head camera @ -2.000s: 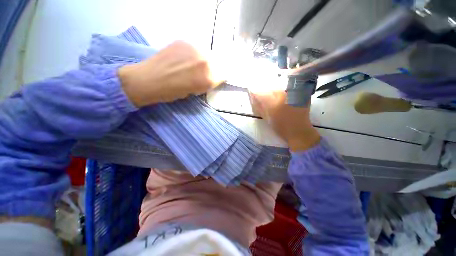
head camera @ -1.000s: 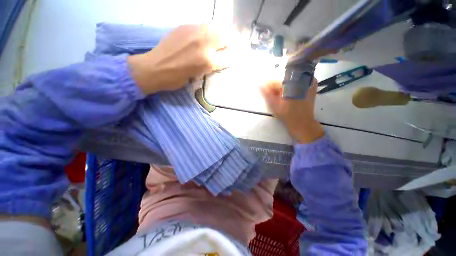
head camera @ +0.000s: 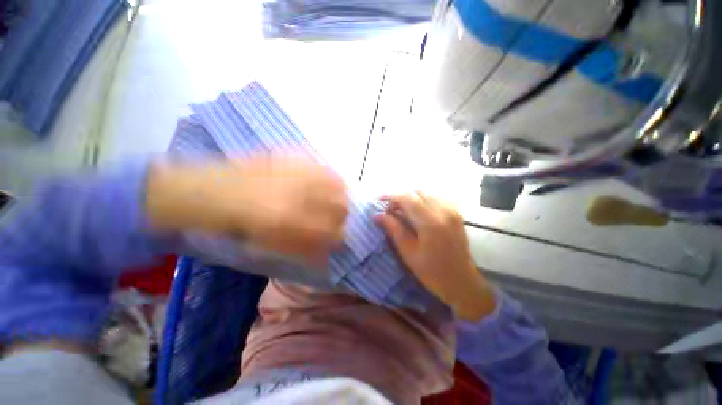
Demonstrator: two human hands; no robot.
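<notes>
A bundle of blue-and-white striped cut pieces (head camera: 257, 119) lies fanned across the table's front edge, its lower ends overhanging toward my lap. My left hand (head camera: 261, 202) is blurred and lies over the middle of the bundle; its fingers are curled and I cannot tell if they grip cloth. My right hand (head camera: 431, 241) rests at the lower right end of the bundle, fingers on the striped layers with thumb and fingertips at their edge. The needle area is partly hidden by the machine head and glare.
The white sewing machine head (head camera: 546, 71) fills the upper right. A grey cylinder (head camera: 499, 192) and tan wooden handle (head camera: 625, 212) lie right of my right hand. Striped piles stand behind (head camera: 340, 20) and far left (head camera: 59, 55). A blue basket (head camera: 210, 332) is below the table.
My right hand has moved from beside the needle down and left onto the bundle. My left hand has moved lower. The view has shifted, showing more of the machine head and the back pile.
</notes>
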